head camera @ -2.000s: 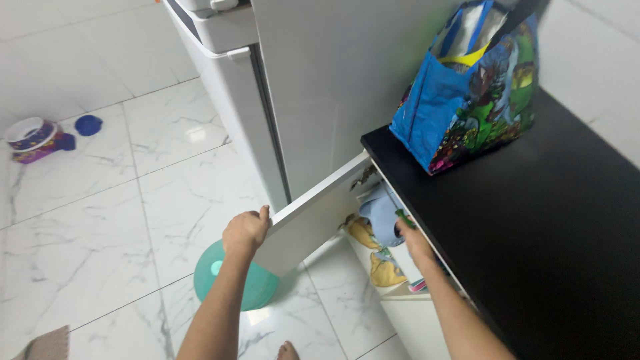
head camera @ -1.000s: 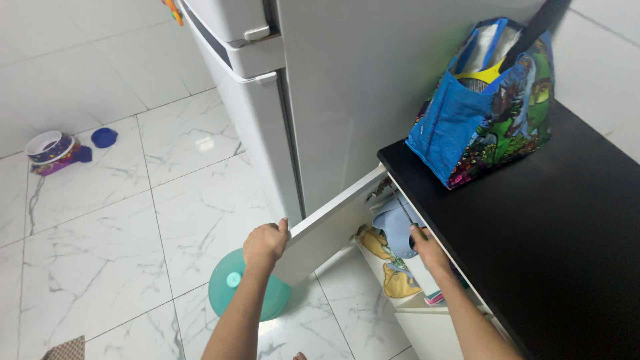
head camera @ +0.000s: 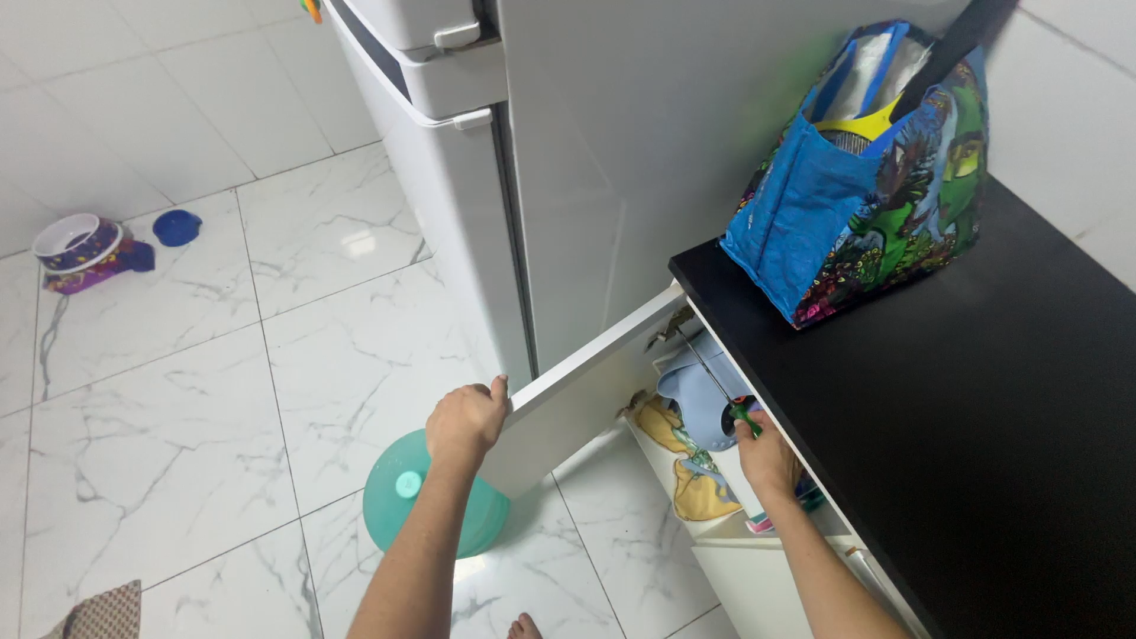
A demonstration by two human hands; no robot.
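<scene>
My left hand (head camera: 468, 419) grips the outer edge of an open white cabinet door (head camera: 586, 364). In my right hand (head camera: 768, 457), inside the cabinet under the black countertop, is a screwdriver (head camera: 747, 417) with a green handle. Its long thin shaft points up and left to the upper metal hinge (head camera: 672, 327); whether the tip touches a screw cannot be told. A lower hinge (head camera: 632, 406) joins the door to the cabinet side. Behind the shaft sits a light blue silicone bib-like item (head camera: 697, 395), with yellow patterned cloths (head camera: 701, 493) below it.
A white refrigerator (head camera: 612, 160) stands close behind the door. On the black countertop (head camera: 958, 382) rests a colourful bag (head camera: 861, 177). A teal round container (head camera: 390, 497) is on the floor beneath my left arm. Pet bowls (head camera: 80, 253) are by the wall, and a foot (head camera: 524, 627) shows below.
The screwdriver's shaft now shows plainly, pointing at the upper hinge. My left hand stays on the door edge. The view has shifted somewhat.
</scene>
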